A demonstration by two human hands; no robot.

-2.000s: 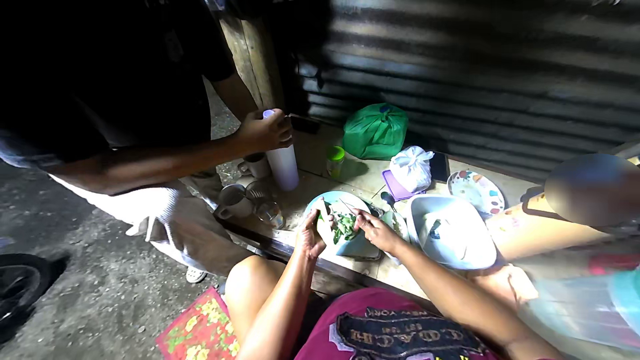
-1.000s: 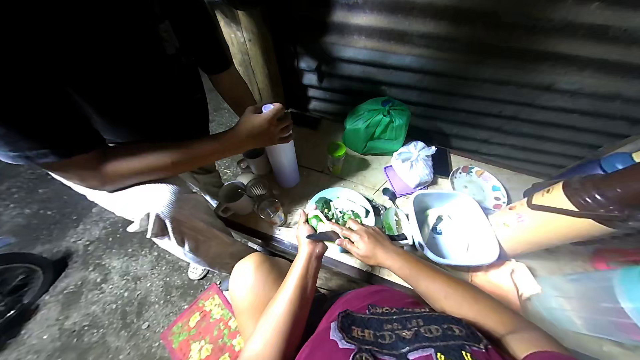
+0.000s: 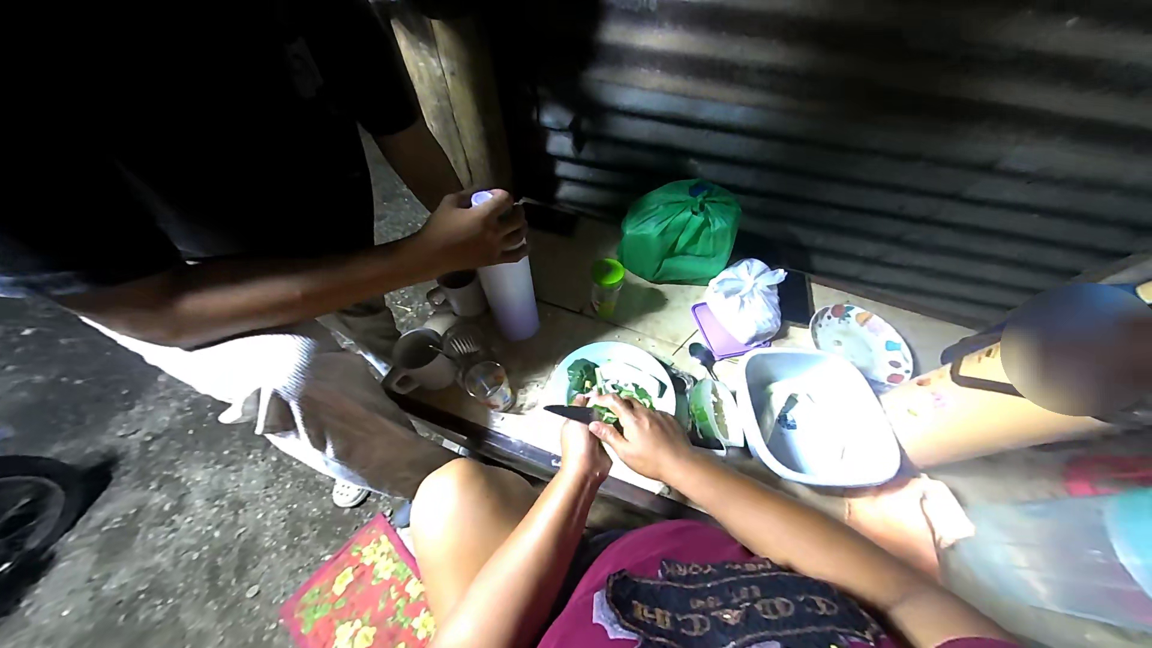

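A knife (image 3: pixel 570 413) points its dark blade to the left, across the fingers of my left hand (image 3: pixel 585 448). My right hand (image 3: pixel 643 436) is closed around its rear part; the handle is hidden. The two hands meet over the near rim of a pale round plate (image 3: pixel 661 358). Chopped green leafy vegetable (image 3: pixel 585 376) and paler pieces lie on the plate. Whether my left hand holds a piece cannot be seen. Just right of the plate is a small clear container (image 3: pixel 713 409) with greens, and a dark spoon (image 3: pixel 703 355) lies behind it.
At left a person's hand (image 3: pixel 477 232) grips a tall tumbler (image 3: pixel 511 301). Mugs (image 3: pixel 423 360) and a clear glass (image 3: pixel 489 385) stand nearby. Behind are a green-lidded jar (image 3: pixel 607 286), a green bag (image 3: pixel 679 234) and a white bag (image 3: pixel 747 301). A white basin (image 3: pixel 819 418) and patterned plate (image 3: pixel 861 344) are right.
Two seconds ago my hands were apart on either side of the plate; now they are together at its near edge. The other person's hand stays on the tumbler.
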